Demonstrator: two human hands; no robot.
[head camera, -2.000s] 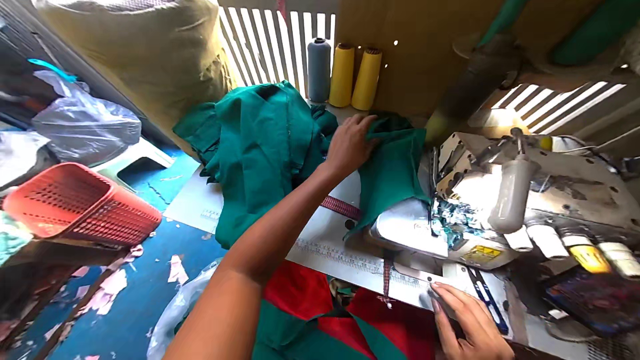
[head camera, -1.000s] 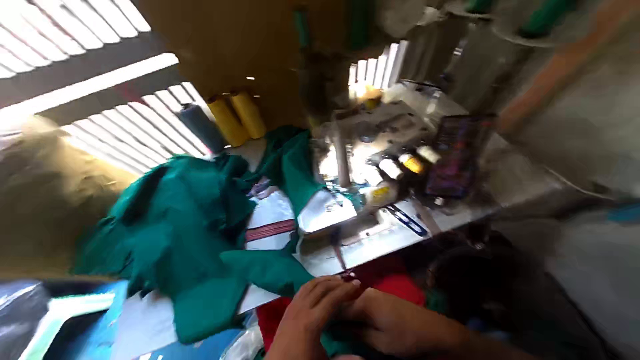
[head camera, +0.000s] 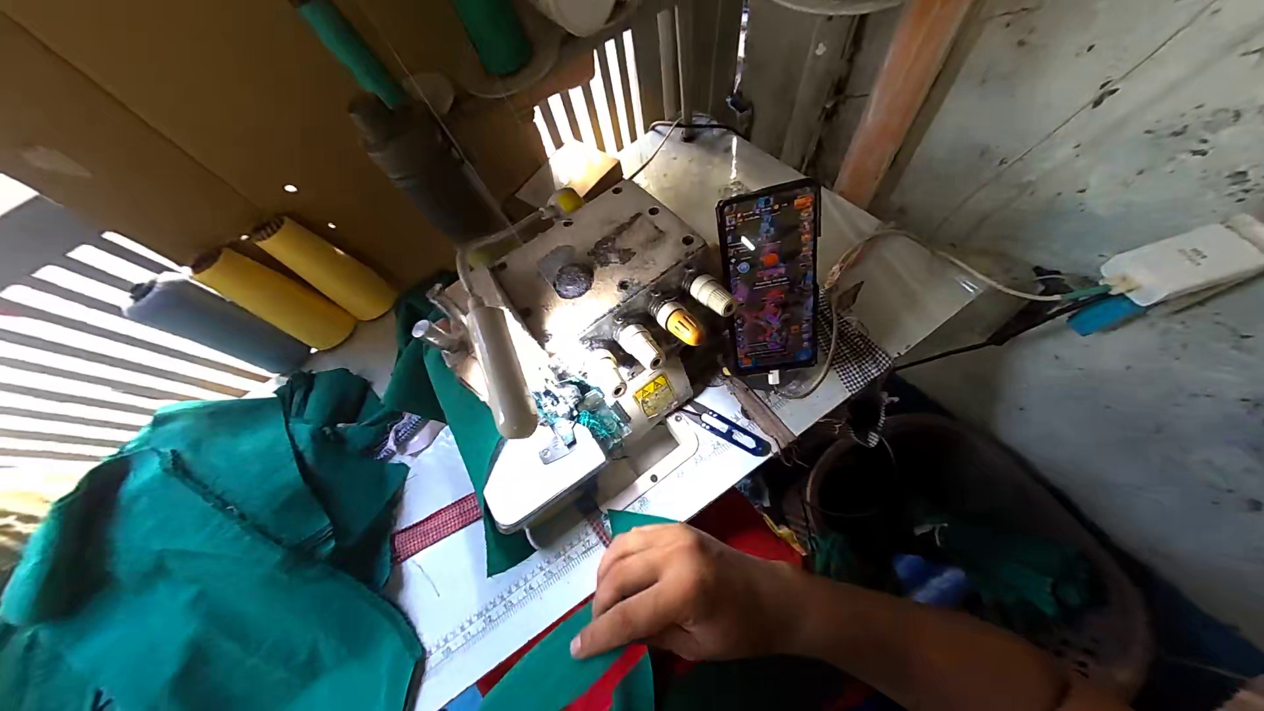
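My right hand (head camera: 681, 592) comes in from the lower right and pinches a piece of green fabric (head camera: 543, 662) between thumb and fingers, at the near edge of the white table. Red fabric (head camera: 746, 528) lies beneath and behind this hand. Just beyond it stands an overlock sewing machine (head camera: 602, 257), with teal lint around its needle area. More green cloth (head camera: 454, 415) hangs by the machine's left side, and a large green heap (head camera: 207, 573) covers the left of the table. My left hand is not in view.
Thread snips (head camera: 729, 431) lie right of the machine's base. A phone (head camera: 770, 281) stands upright behind them, with a cable attached. Yellow thread cones (head camera: 321, 267) and a grey cone (head camera: 217, 326) line the back left. A dark tub (head camera: 987, 494) sits below, at right.
The view has swung right. My left hand, on the green cloth beside the machine two seconds ago, has left the view. My right hand, then on the table edge, now holds green fabric.
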